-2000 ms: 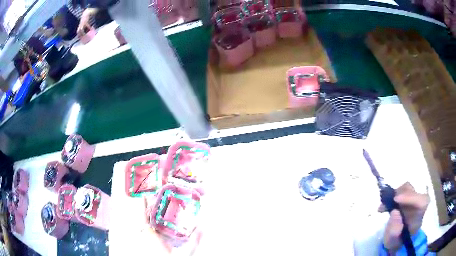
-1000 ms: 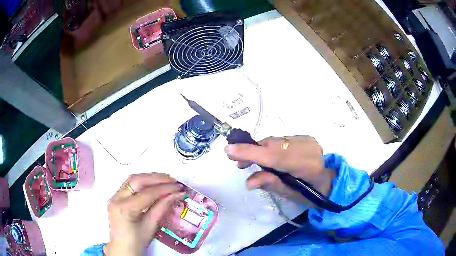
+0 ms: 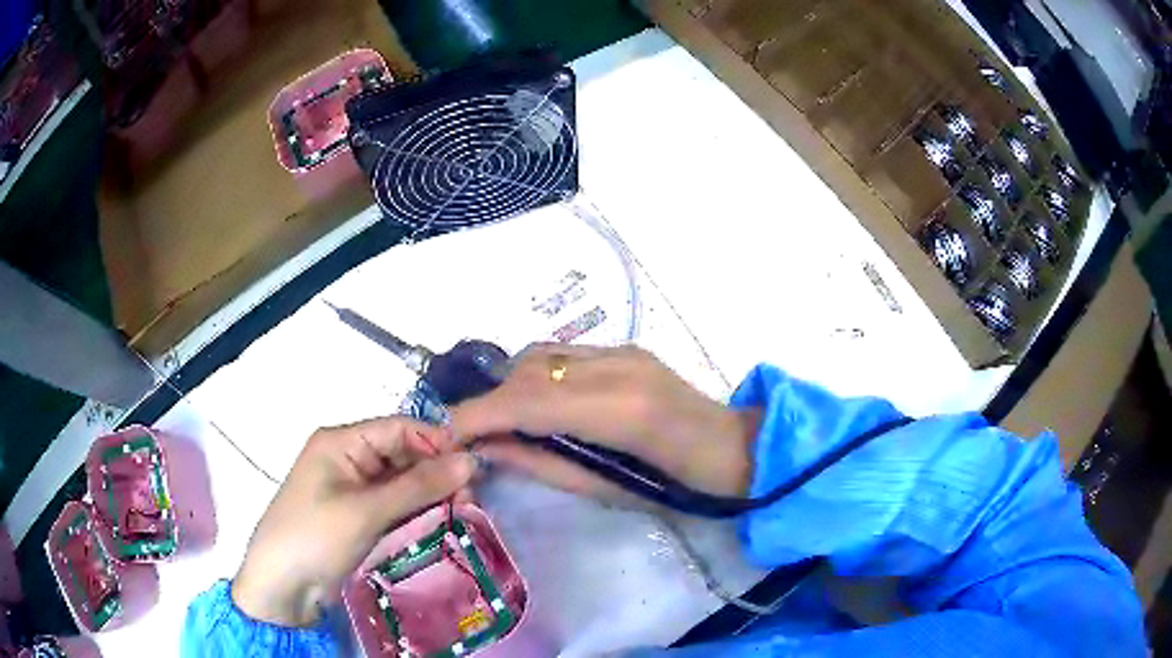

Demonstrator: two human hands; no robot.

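A pink speaker housing (image 3: pixel 495 546) lies open side up at the bottom centre, with a green circuit board frame and a small yellow part inside. My left hand (image 3: pixel 347 495) pinches thin lead wires, one red and one dark, above the housing. My right hand (image 3: pixel 617 411) holds the black soldering iron (image 3: pixel 465 373), its tip pointing up and left. The fingertips of both hands are close together. A speaker driver (image 3: pixel 422 409) is mostly hidden behind the fingers and iron.
A black fume fan (image 3: pixel 473 161) stands behind the hands, its pale cable (image 3: pixel 627 264) curving right. A carton (image 3: pixel 193 276) with one housing is at upper left. A brown speaker tray (image 3: pixel 887 225) is at right. Other pink housings (image 3: pixel 135 495) stand at left. Paper labels (image 3: pixel 578 324) lie near the fan.
My left hand has moved up and right and now holds lead wires. My right hand has moved left to meet it. The housing beneath is turned and more visible. The driver is now mostly covered.
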